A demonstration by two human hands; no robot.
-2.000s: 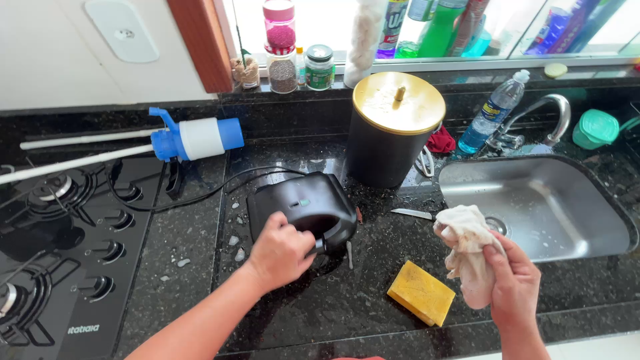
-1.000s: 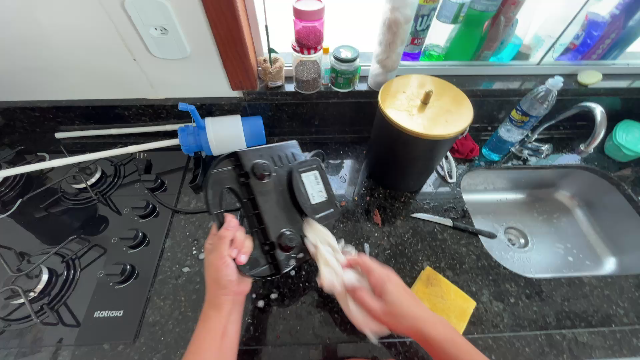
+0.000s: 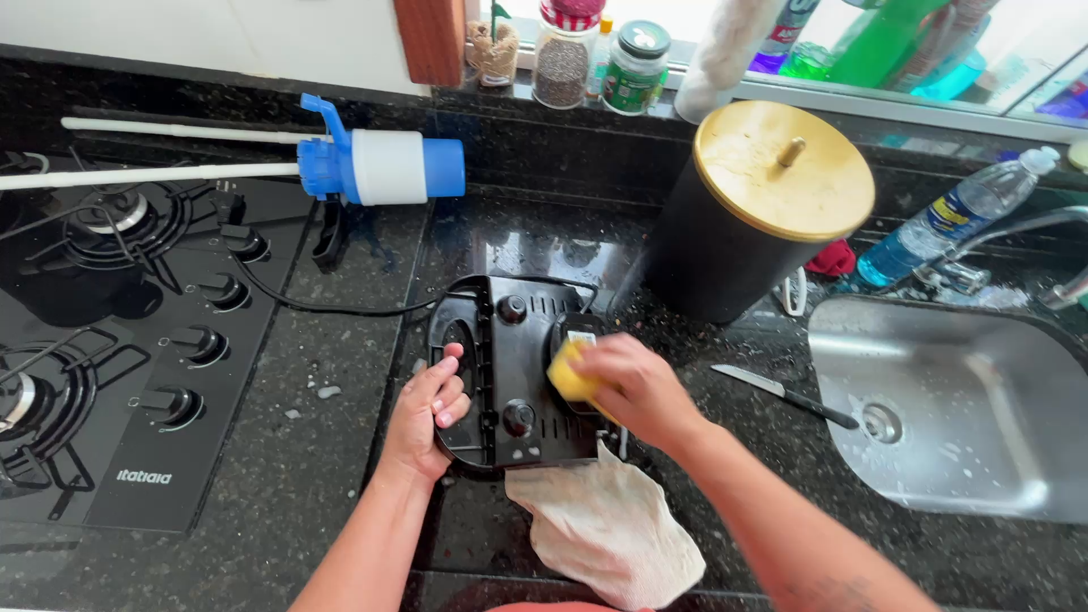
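Note:
A black electric appliance [image 3: 527, 374], likely a sandwich maker, rests on the granite counter with its underside showing. My left hand [image 3: 435, 404] grips its handle side. Closed around a yellow sponge [image 3: 571, 371], my right hand [image 3: 633, 382] presses it against the raised part of the underside that bears a label; the sponge is blurred. A damp whitish cloth [image 3: 608, 527] lies spread on the counter just below the appliance, touching or close to its edge. The black power cord [image 3: 357, 312] runs left from the appliance towards the stove.
A gas stove [image 3: 144, 408] is at left, a blue and white water pump [image 3: 382, 166] behind it. Back right stands a black canister with a gold lid [image 3: 782, 170]. A knife [image 3: 786, 395] lies beside the steel sink [image 3: 943, 408]. A bottle of blue liquid [image 3: 956, 217] stands near the faucet.
The appliance has been turned over from its earlier upright position. My right hand has let go of the cloth, now on the counter, and has taken the yellow sponge that lay at the right.

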